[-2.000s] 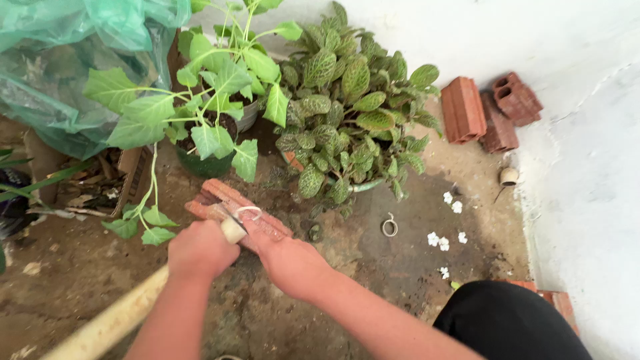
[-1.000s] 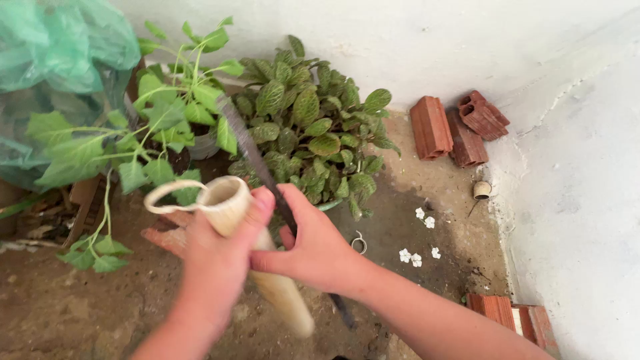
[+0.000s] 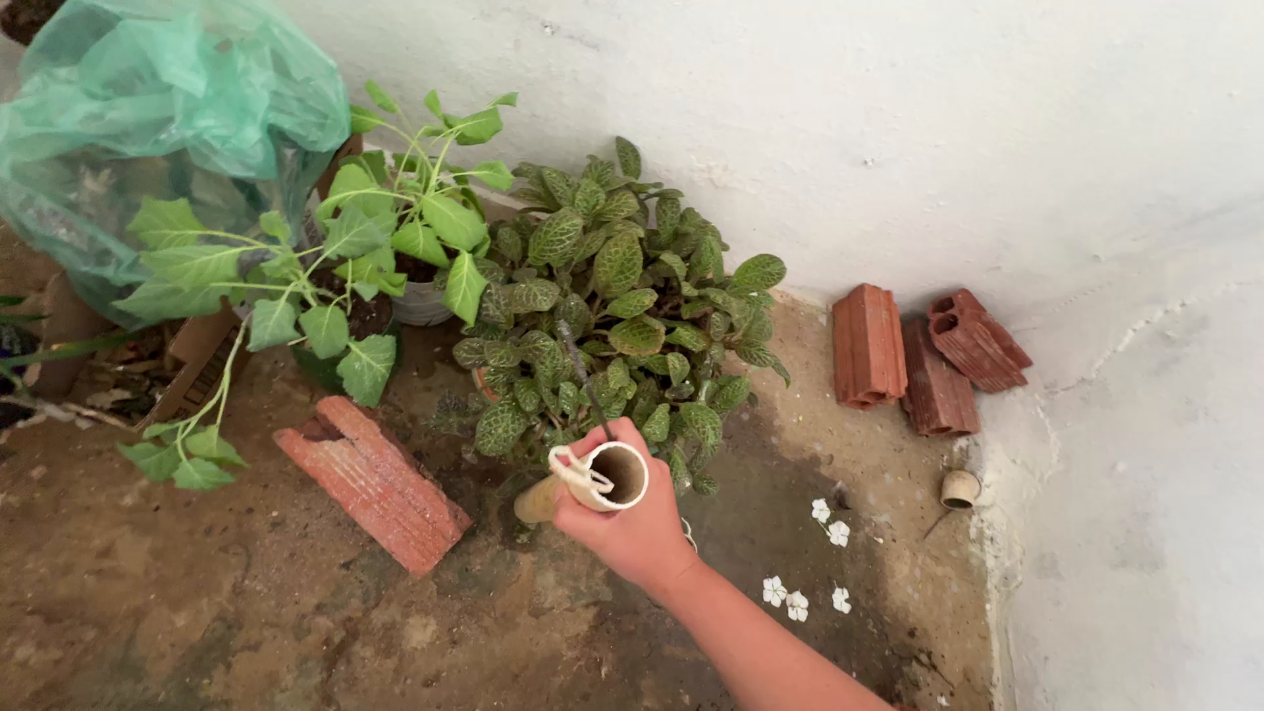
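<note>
My right hand (image 3: 627, 523) is closed around a cream-coloured hollow tube (image 3: 541, 500), whose round mouth faces up toward the camera. At the left edge of the mouth a thin pale looped strip (image 3: 581, 469) sticks out; whether it is joined to the tube I cannot tell. A narrow dark blade (image 3: 585, 380) also juts up from the same hand, over the patterned leaves of a potted plant (image 3: 612, 296). To the left of the hand, a reddish hollow clay brick (image 3: 380, 484) lies on the floor. My left hand is out of view.
Leafy green plants in pots (image 3: 420, 296), a cardboard box (image 3: 193, 365) and a green plastic bag (image 3: 188, 109) stand at the left. Clay bricks (image 3: 869, 346), a short pale tube piece (image 3: 959, 489) and several white flowers (image 3: 797, 605) lie right, near the wall (image 3: 1116, 592).
My left hand has gone out of view. The tube and blade are now both in my right hand, and the brick earlier partly behind my hands shows fully.
</note>
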